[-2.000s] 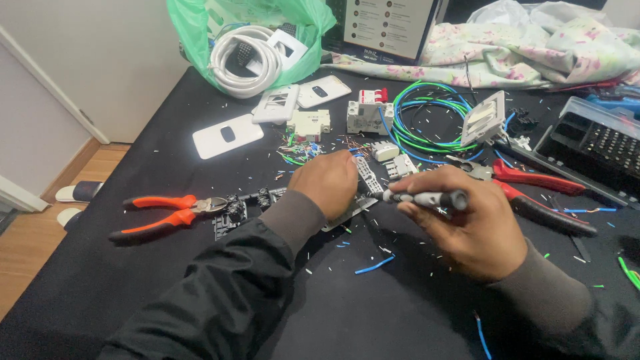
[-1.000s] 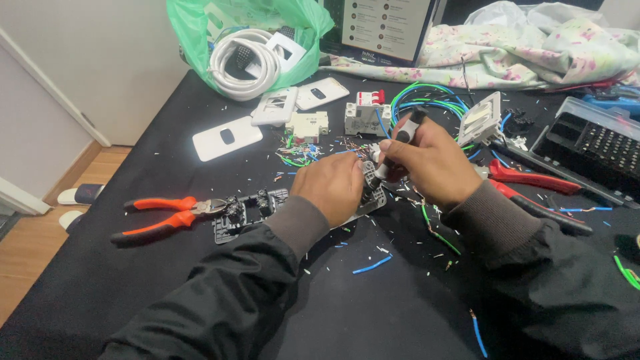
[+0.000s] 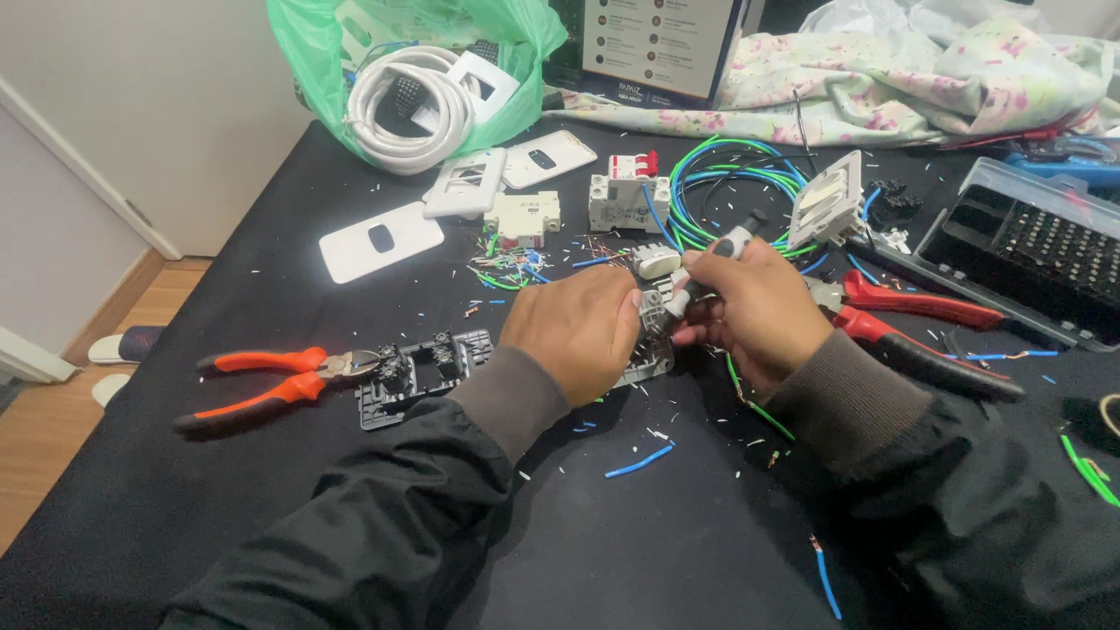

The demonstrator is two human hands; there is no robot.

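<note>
My left hand point(image 3: 573, 332) is closed around a grey plastic electrical fitting point(image 3: 649, 360), mostly covered by the fingers. In my right hand point(image 3: 761, 311) is a grey and black screwdriver point(image 3: 735, 238), held at a slant with its lower end at the fitting; its tip is hidden. A green wire point(image 3: 759, 416) hangs below the right hand. Just beyond the hands lies a white switch module point(image 3: 656, 261). Left of my left hand is a black and grey mounting frame point(image 3: 411, 385), with the jaws of orange-handled pliers point(image 3: 280, 385) touching it.
Behind stand a circuit breaker point(image 3: 623, 197), coiled green and blue wires point(image 3: 700, 166) and white cover plates point(image 3: 382, 241). A green bag point(image 3: 306, 52) holds white cable. Red-handled pliers point(image 3: 919, 328) and a compartment case point(image 3: 1032, 245) lie right. Wire scraps point(image 3: 639, 461) are scattered about.
Two seconds ago the screwdriver lay nearly level, pointing left; now it stands steeper, its handle up and away from me. My right hand has moved left. A green wire shows below it.
</note>
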